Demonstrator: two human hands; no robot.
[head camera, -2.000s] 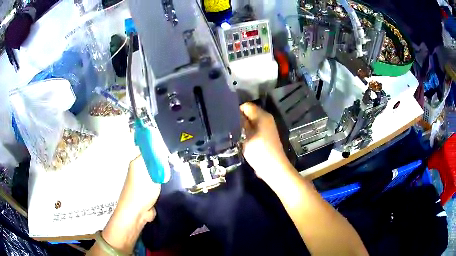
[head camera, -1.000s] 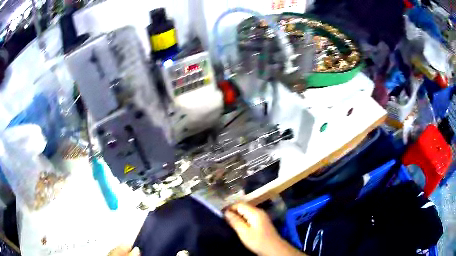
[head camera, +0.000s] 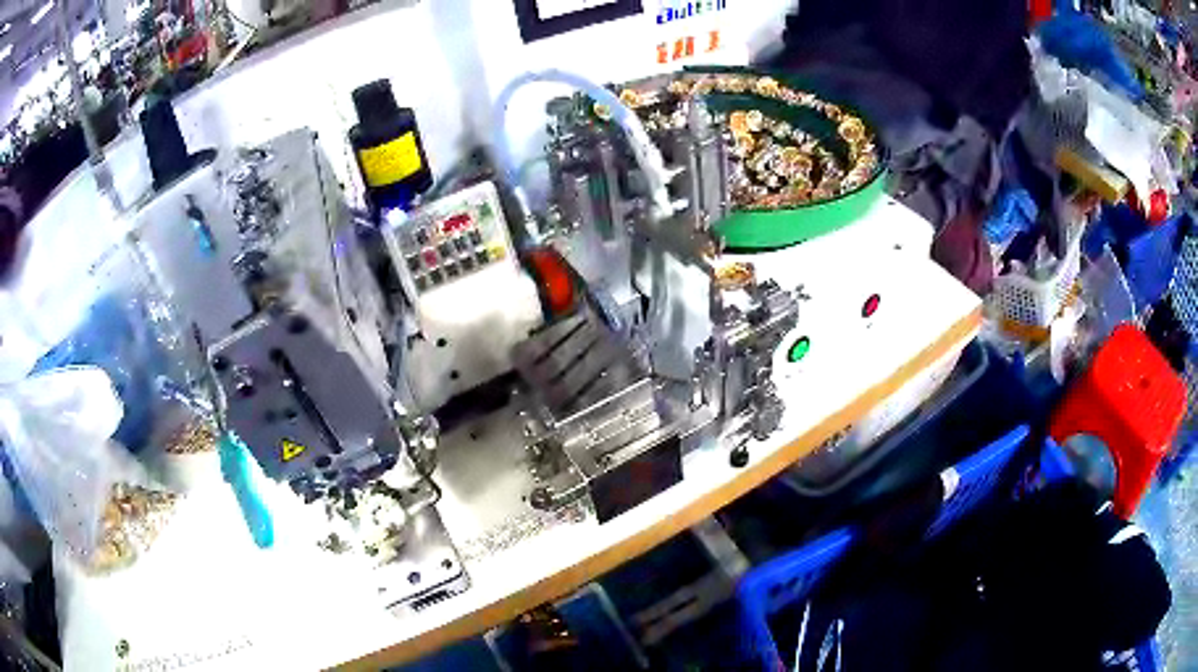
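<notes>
Neither of my hands is in the picture. The grey button-sewing machine head (head camera: 309, 400) stands left of centre, with a yellow warning triangle on its front. The shiny clamp parts (head camera: 375, 523) below it hold no cloth that I can see. The silver button feed arm (head camera: 746, 348) stands right of the head. Behind it is the green-rimmed bowl feeder (head camera: 801, 223) with many gold and silver buttons. The white control panel (head camera: 453, 250) shows red digits. A green button (head camera: 799, 349) and a red button (head camera: 871, 305) sit on the white surface at right.
A turquoise handle (head camera: 246, 492) is left of the head. A clear bag of buttons (head camera: 129, 519) lies at far left. The table's wood-coloured edge (head camera: 788, 446) runs diagonally. Beyond it are a blue basket (head camera: 801, 565), dark garments (head camera: 1051, 578) and a red stool (head camera: 1126, 400).
Both hands and the navy cloth, earlier at the machine and then below it, are out of the picture. The view has turned to the right, and the sewing area is uncovered.
</notes>
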